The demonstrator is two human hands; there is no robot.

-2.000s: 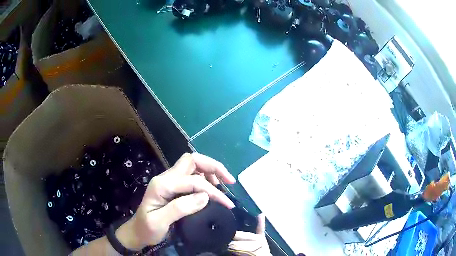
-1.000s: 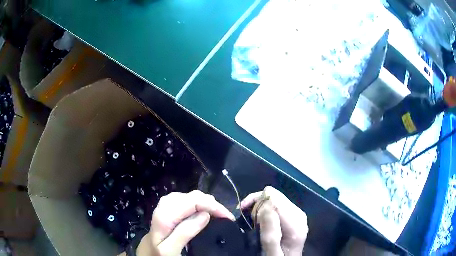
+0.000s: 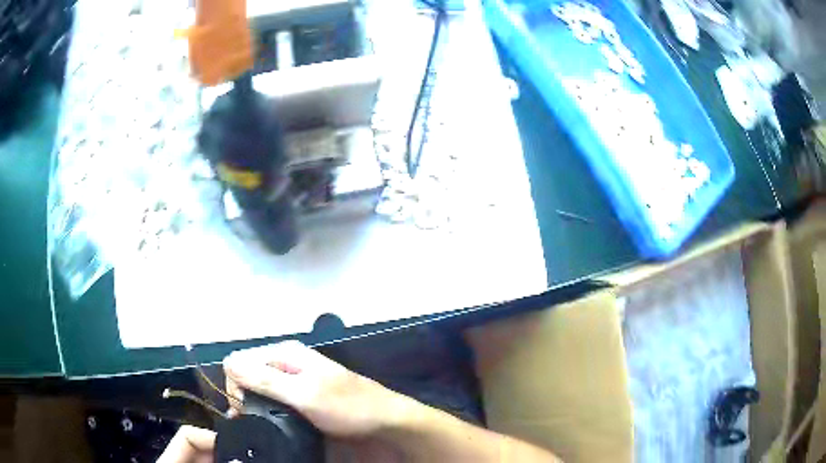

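A black housing (image 3: 263, 438) is at the bottom edge of the head view, below the bench edge. Thin lead wires (image 3: 201, 396) with small pale end connectors stick out of it to the upper left. My right hand (image 3: 303, 384) holds the housing from above and its right side. My left hand (image 3: 188, 447) is at its left side, cut off by the bottom edge, with fingers against the housing. The electric screwdriver (image 3: 249, 163) hangs tip down over the white board, blurred, touched by no hand.
The screw feeder (image 3: 317, 77) stands behind the screwdriver. White retainers (image 3: 418, 194) lie on the white board (image 3: 408, 280). A blue parts tray (image 3: 593, 149) with white pieces is at right. A carton (image 3: 552, 371) with a plastic liner (image 3: 684, 335) and black pieces is at lower right.
The view has swung right, bringing the blue tray and lined carton into sight. The housing remains in my hands; my right hand now covers its top and right side.
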